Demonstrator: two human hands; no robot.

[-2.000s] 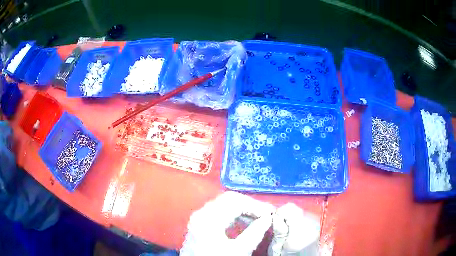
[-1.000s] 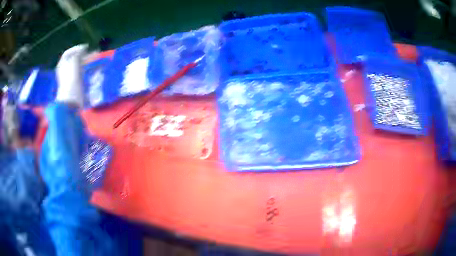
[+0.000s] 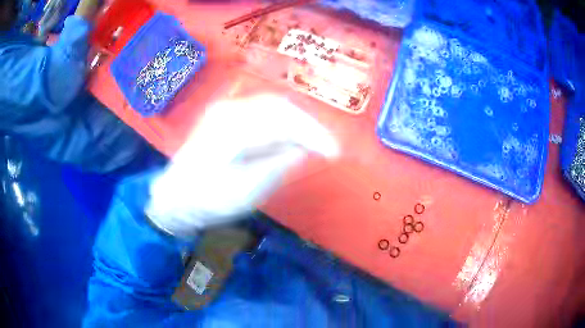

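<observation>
My left hand (image 3: 240, 166), in a white glove and blue sleeve, is over the table's front edge at centre left. It is blurred and overexposed, with its fingers pointing right; I cannot tell whether it holds anything. Several dark O-rings (image 3: 408, 228) lie loose on the orange-red table to its right, not touching it. One O-ring (image 3: 376, 196) lies a little apart from the group. My right hand is not in view.
The large blue tray (image 3: 463, 177) holds pale rings. A clear flat tray (image 3: 330, 90) holds reddish-brown bits. A blue bin (image 3: 122, 72) holds silvery parts beside a red bin (image 3: 118, 22). A coworker's blue sleeve (image 3: 32, 83) is at left. A cardboard box (image 3: 221, 253) is below the table edge.
The view has swung left and down. My left hand has come from the bins at the far left back to the front edge. My right hand, seen two seconds ago, is out of view.
</observation>
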